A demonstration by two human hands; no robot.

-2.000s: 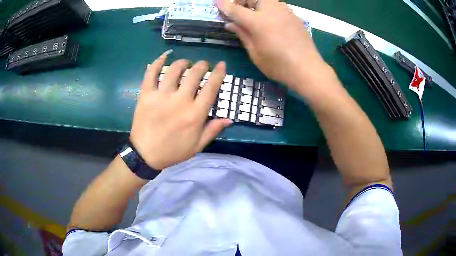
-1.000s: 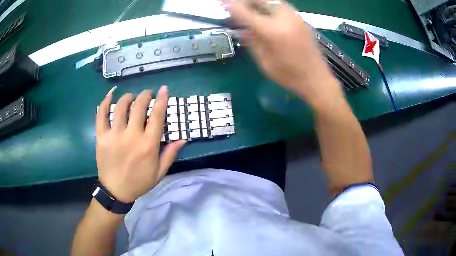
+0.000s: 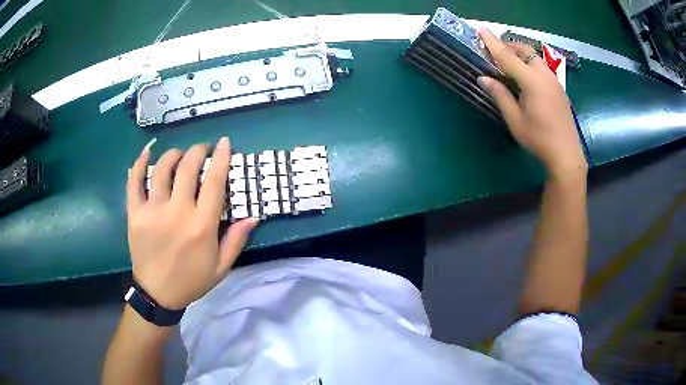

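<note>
A row of six-hole metal bars [image 3: 310,180] lies side by side near the bench's front edge. My left hand [image 3: 180,214] lies over its left part, fingertips at the far edge and thumb at the near edge, hiding that part. A long silvery fixture [image 3: 233,86] with round spots stands beyond the row, with no bar covering it. My right hand [image 3: 530,105] is at the right, thumb and fingers on a silvery bar [image 3: 465,41] at the top of the stacked bars [image 3: 444,69]. The hand hides their near end.
More dark stacked bars [image 3: 22,184] stand at the left edge. A red-and-white tag [image 3: 554,62] and a dark bar [image 3: 575,59] are partly behind my right hand. Clear tape [image 3: 116,101] is at the fixture's end. A machine part [image 3: 662,37] is at the upper right.
My right hand has moved from above the fixture to the stack at the right, with the bar it carried. The bars seen on the fixture earlier are gone. My left hand stays on the row.
</note>
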